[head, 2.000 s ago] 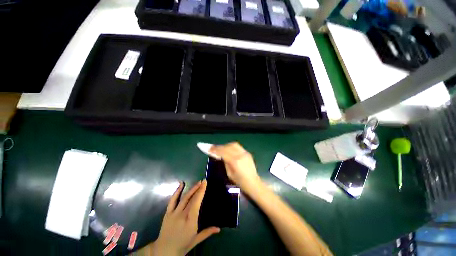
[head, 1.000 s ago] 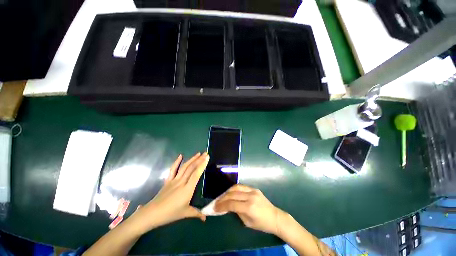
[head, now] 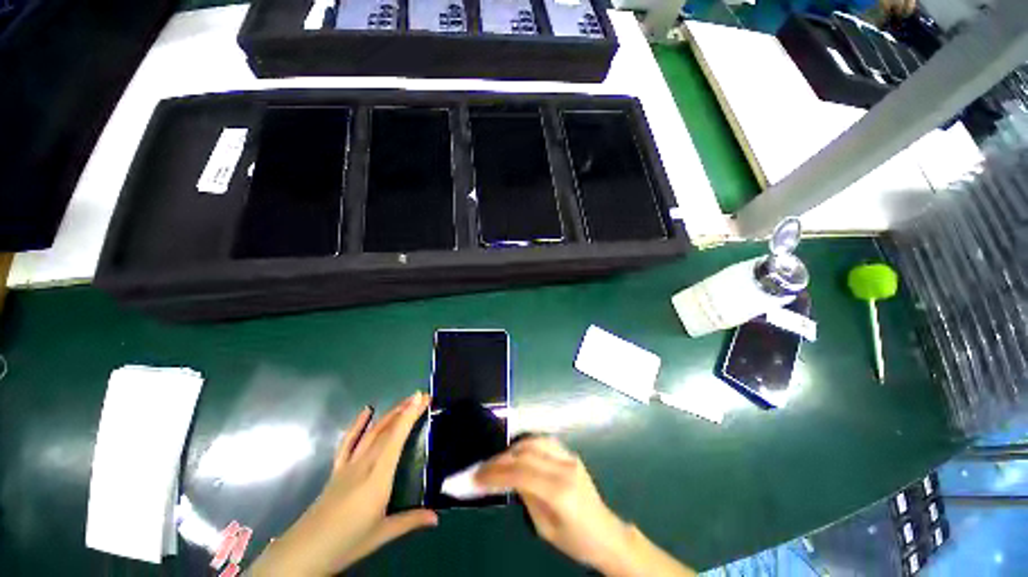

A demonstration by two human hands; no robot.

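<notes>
A smartphone [head: 470,378] lies screen up on the green mat, its glossy black screen showing. My left hand [head: 366,479] is flat with fingers apart, its fingertips and thumb at the phone's left edge. My right hand [head: 547,485] pinches a small white wipe [head: 460,485] against the lower end of the screen. The right hand is slightly blurred.
A black foam tray [head: 372,276] with four phones stands behind; another [head: 428,59] lies beyond. White wipes [head: 141,462], red-white strips [head: 231,543] and glare on clear film are left. A white card [head: 617,363], bottle [head: 721,299], small dark device [head: 763,358] and green-headed stick [head: 873,282] are right.
My right hand with the wipe went from the phone's upper end to below its bottom edge, and is now on the lower screen. My left hand stays at the left edge. The camera view shifted.
</notes>
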